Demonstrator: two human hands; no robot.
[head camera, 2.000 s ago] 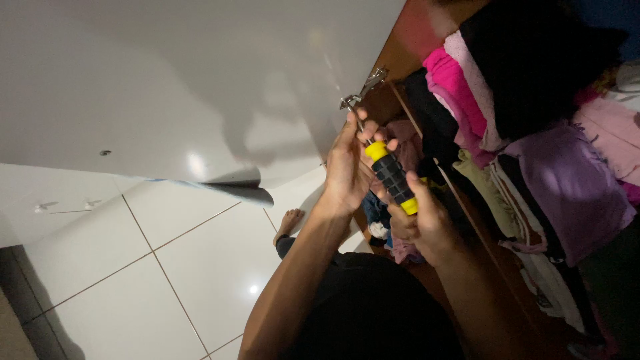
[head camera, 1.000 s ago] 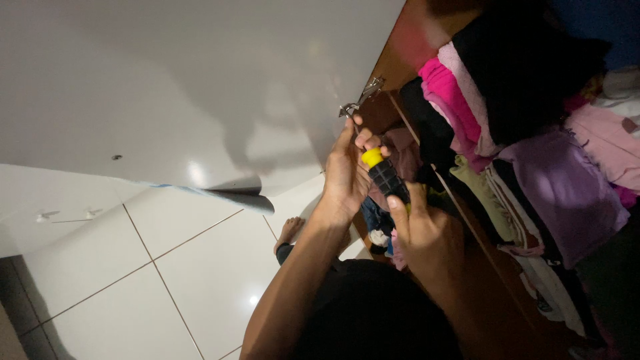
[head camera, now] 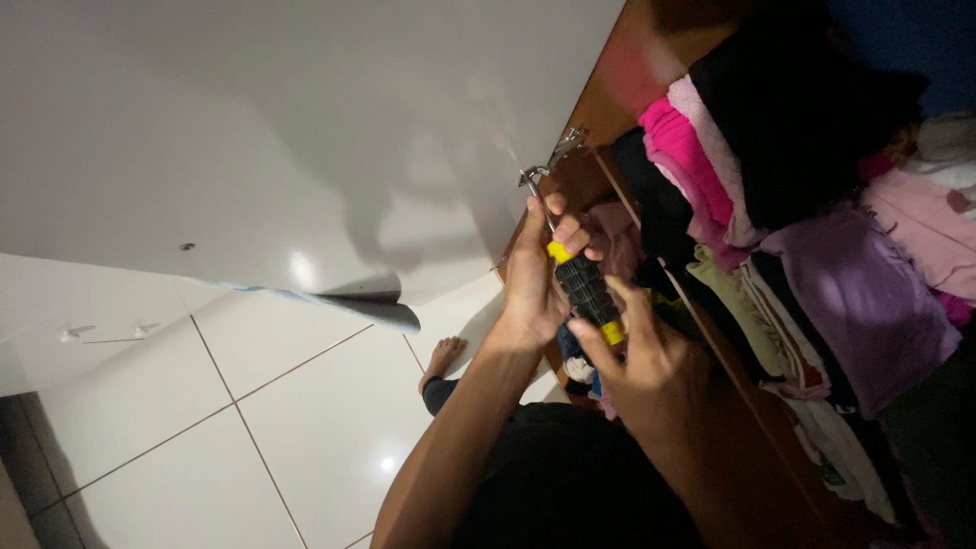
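A screwdriver (head camera: 585, 288) with a black and yellow ribbed handle points up and left, its metal shaft reaching a metal cabinet hinge (head camera: 537, 174). The hinge joins the white door panel (head camera: 320, 122) to the brown wooden cabinet side. My left hand (head camera: 543, 267) steadies the screwdriver, its fingers around the shaft and the front of the handle. Beside the handle's rear end is my right hand (head camera: 648, 343), thumb and fingers spread about it; whether they touch it is unclear.
On the cabinet shelves at the right lie folded clothes, among them a purple garment (head camera: 846, 290) and a bright pink one (head camera: 686, 152). A blue-grey cloth (head camera: 366, 309) shows at the door's lower edge. My bare foot (head camera: 444, 354) stands on the white tiled floor (head camera: 305, 427).
My right hand's fingers have spread apart around the rear of the screwdriver handle, where one second ago they were closed on it. My left hand stays near the hinge.
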